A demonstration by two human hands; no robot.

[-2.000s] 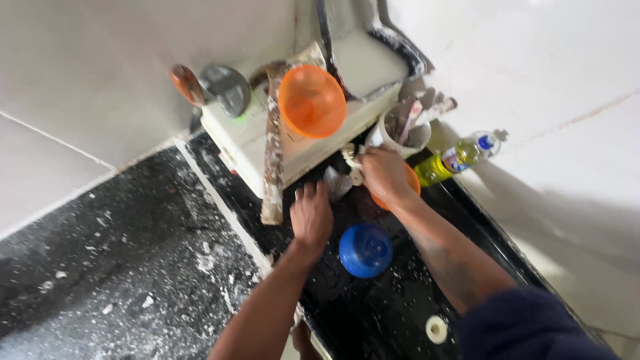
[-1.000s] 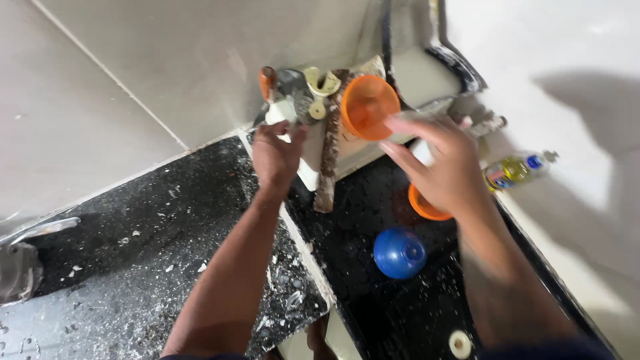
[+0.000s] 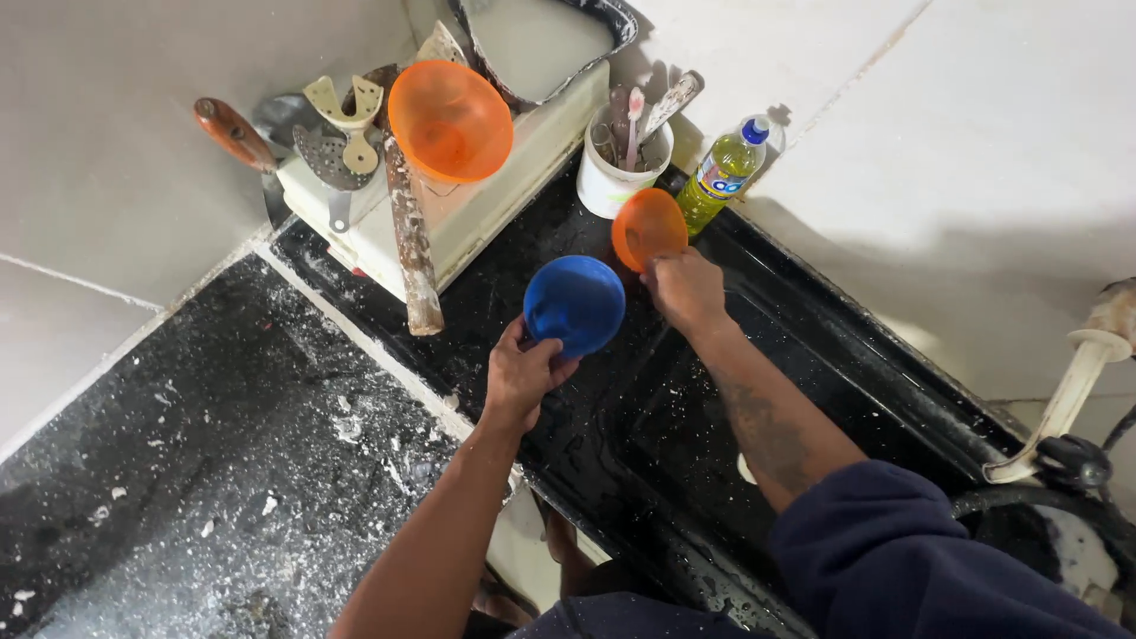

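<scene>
A blue mixing bowl (image 3: 575,302) is held by its lower edge in my left hand (image 3: 524,377), thumb on the near side, over the black sink top. My right hand (image 3: 685,288) grips the near rim of a small orange bowl (image 3: 650,226), just right of the blue one. A larger orange bowl (image 3: 451,122) rests on the cream box. Beside it lie a cream plastic dental impression tray (image 3: 359,133) and a perforated metal impression tray (image 3: 333,160). A plaster-crusted stick (image 3: 413,240) overhangs the box's near edge.
The cream box (image 3: 497,217) carries a wooden-handled tool (image 3: 232,133) and a dark container of cloudy liquid (image 3: 537,44). A white tub (image 3: 612,182) of brushes and tools stands by a yellow-green liquid bottle (image 3: 723,173). White residue covers the black counter (image 3: 222,470) at left; a tap (image 3: 1065,399) is at right.
Both impression trays now lie on the box. My left hand has moved from the box to the blue bowl and lifted it; my right hand has taken hold of the small orange bowl.
</scene>
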